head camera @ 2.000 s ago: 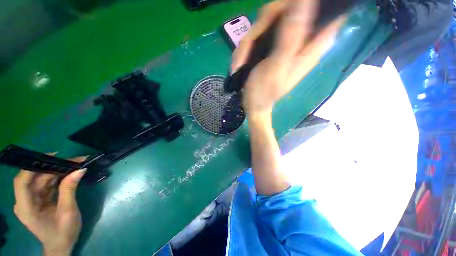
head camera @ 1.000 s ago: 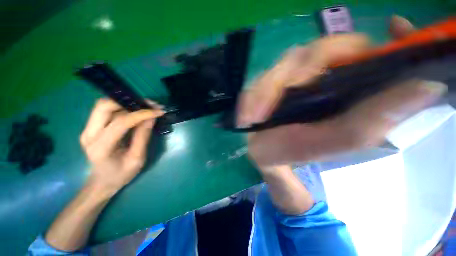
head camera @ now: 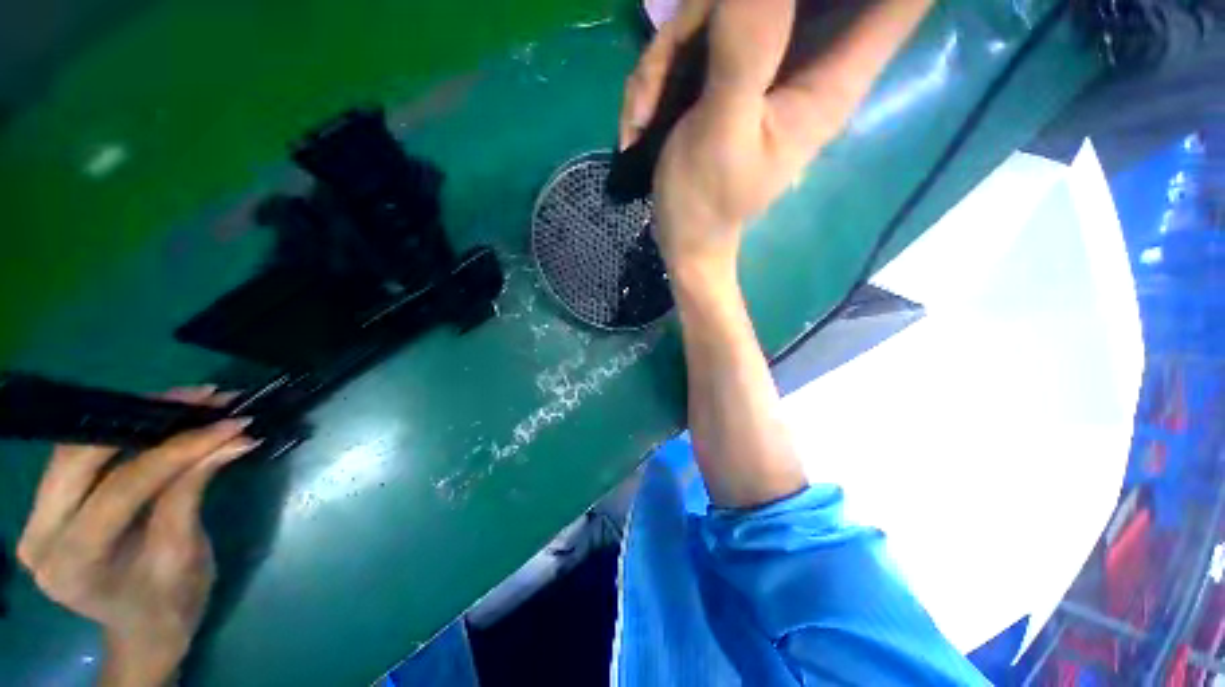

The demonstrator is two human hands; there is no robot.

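My left hand [head camera: 128,537] grips the black U-shaped frame [head camera: 343,365] at its left corner. One arm of the frame runs off the left edge; the crossbar reaches right toward the dish. My right hand [head camera: 726,161] is closed around the black electric screwdriver [head camera: 678,101], whose upper body is cut off by the top edge. Its tip end is over the round perforated screw dish [head camera: 575,248]. Dark screws [head camera: 645,279] lie at the dish's right side. Whether a screw is on the tip cannot be seen.
A black heap of small pieces [head camera: 356,201] lies behind the frame. A phone corner [head camera: 658,12] shows at the top edge. The black cord [head camera: 927,188] crosses the green mat at right. A bright white sheet or box [head camera: 981,403] stands at the right edge. Pale handwriting marks the mat.
Since one second ago, the screwdriver and my right hand have gone from the frame to the screw dish. The view has turned, and the second heap at left is almost out of view. My left hand still holds the frame.
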